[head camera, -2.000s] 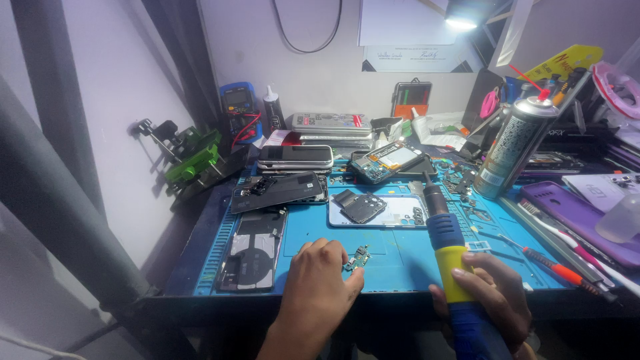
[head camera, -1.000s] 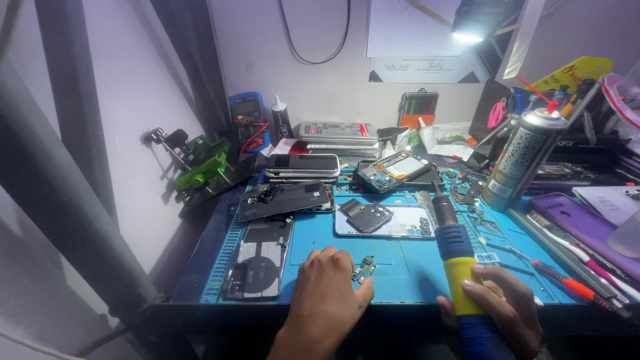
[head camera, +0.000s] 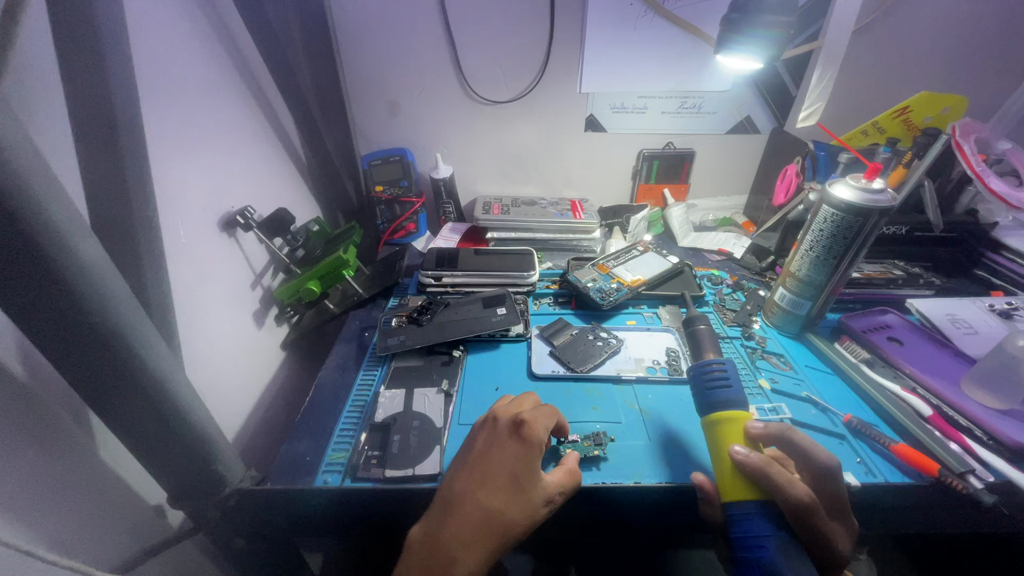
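Note:
My left hand (head camera: 512, 464) pinches the left end of a small green circuit board (head camera: 590, 445) between thumb and index finger, at the front of a blue silicone repair mat (head camera: 512, 412). My right hand (head camera: 788, 480) is wrapped around the blue and yellow handle of a hot air gun (head camera: 726, 448). Its metal nozzle points up and away, to the right of the board. Behind the board lies a pale phone back cover (head camera: 640, 352) with a black phone part (head camera: 582, 346) on it. An opened phone housing (head camera: 408, 420) lies left of my left hand.
Stacked phones (head camera: 478, 268) and an opened phone (head camera: 620, 276) sit at the back. An aerosol can (head camera: 832, 248), toothbrush (head camera: 928, 408), screwdriver (head camera: 896, 444) and purple phone case (head camera: 936, 368) are on the right. A green clamp holder (head camera: 316, 276) and multimeter (head camera: 394, 192) stand at left. A lamp (head camera: 748, 40) hangs above.

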